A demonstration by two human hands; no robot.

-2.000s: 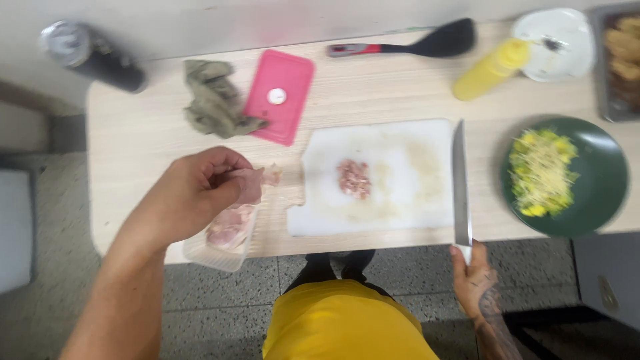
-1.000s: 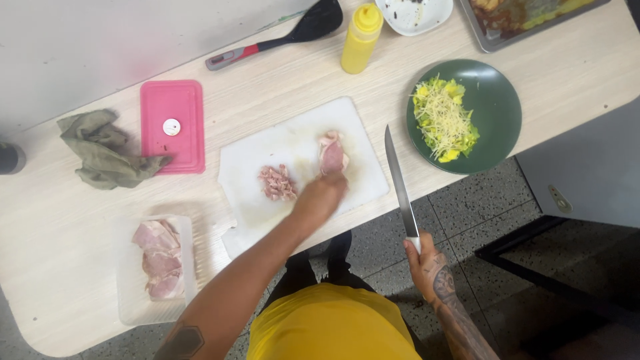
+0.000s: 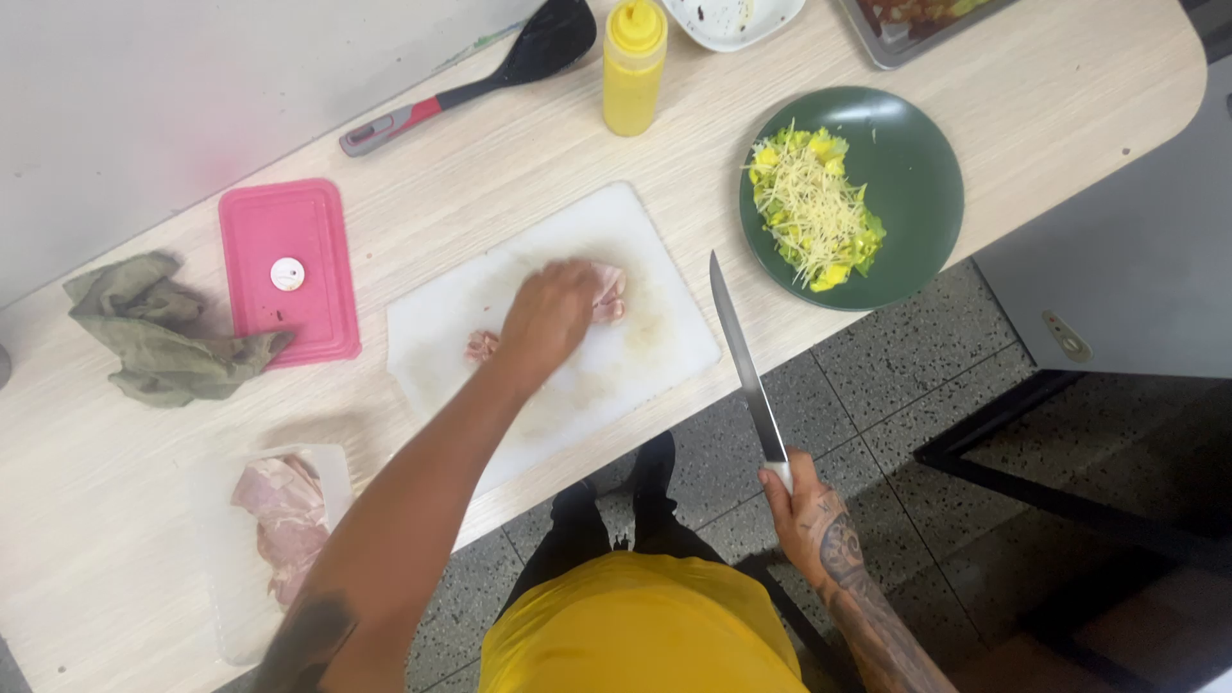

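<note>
My left hand (image 3: 551,313) is over the white cutting board (image 3: 616,217), its blurred fingers at a slice of pink meat (image 3: 608,294); whether they grip it is hidden. Small chopped meat pieces (image 3: 480,346) lie beside the hand, partly covered by it. In my right hand (image 3: 801,520) is the white handle of a long knife (image 3: 749,371), held off the board's right side with the blade pointing away from me. At the lower left, a clear plastic container (image 3: 226,577) holds more meat slices (image 3: 287,525), partly behind my left forearm.
A green plate (image 3: 914,192) with shredded cheese over chopped greens (image 3: 818,207) is right of the board. Behind are a yellow squeeze bottle (image 3: 633,82), a black spatula (image 3: 544,48), a white dish (image 3: 736,34) and a metal tray (image 3: 885,48). A pink lid (image 3: 289,217) and a green cloth (image 3: 164,332) lie left.
A meat slice is now on the board, where two seconds ago only chopped pieces lay. My left hand has moved from the container to the board. The view has shifted and turned.
</note>
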